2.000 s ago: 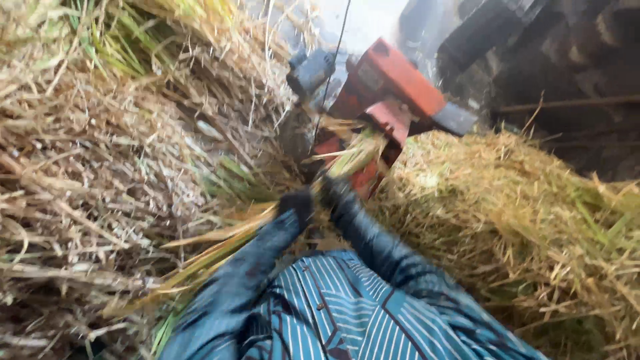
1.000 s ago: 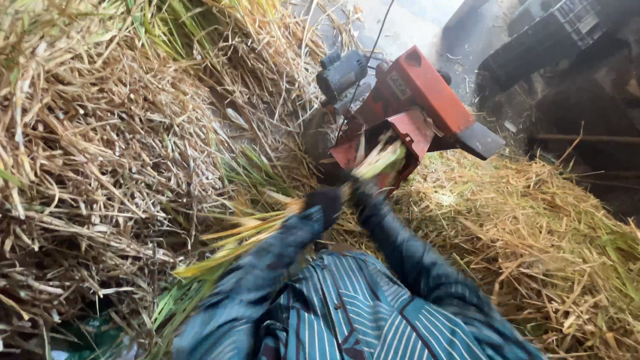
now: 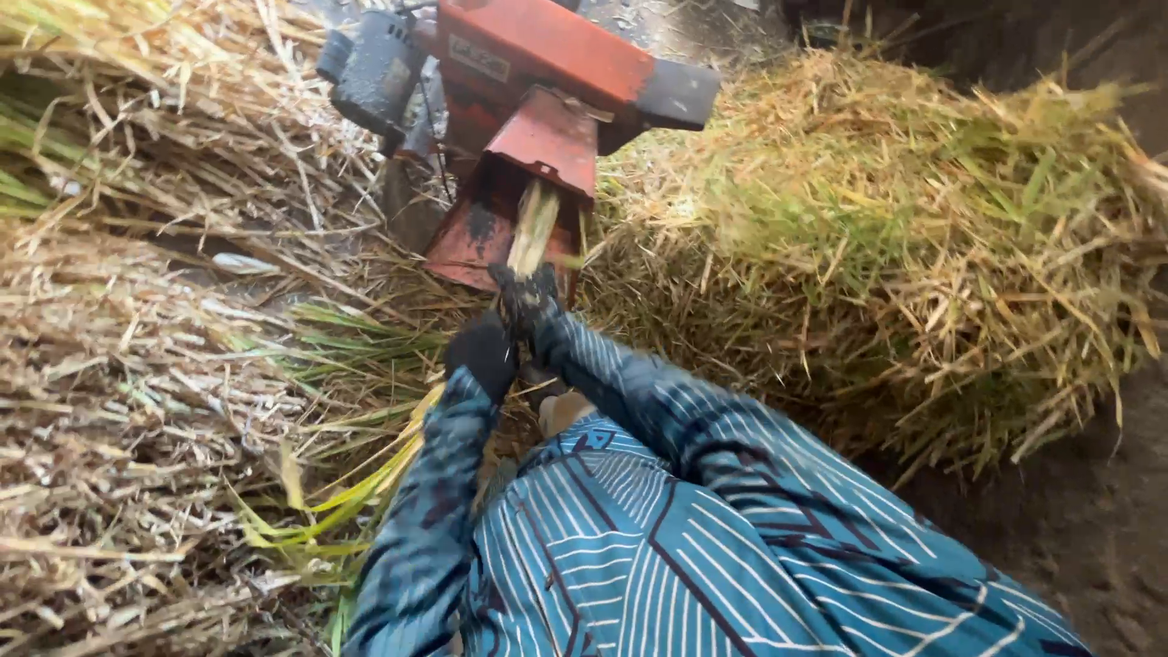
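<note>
A bundle of stalks [image 3: 535, 228] reaches into the open feed chute [image 3: 493, 224] of a red chopping machine [image 3: 547, 46]. Gloved in black, my right hand [image 3: 527, 297] closes around the bundle just outside the chute mouth. My left hand [image 3: 484, 354], also in a dark glove, is shut on the same bundle a little nearer my body. Long green and yellow leaves [image 3: 383, 465] trail out below my left hand, beside my left forearm. The fingertips of both hands are partly hidden.
A grey electric motor [image 3: 376, 73] sits at the machine's left, and a dark outlet spout [image 3: 677, 94] juts out right. Dry stalks [image 3: 137, 365] lie heaped at left. A large pile of chopped straw and grass [image 3: 867, 228] rises at right. My foot shows below my hands.
The trailing yellow-green leaves have shifted down beside my left forearm. Both hands stay on the stalks at the chute. The view has moved so the machine sits higher in the frame.
</note>
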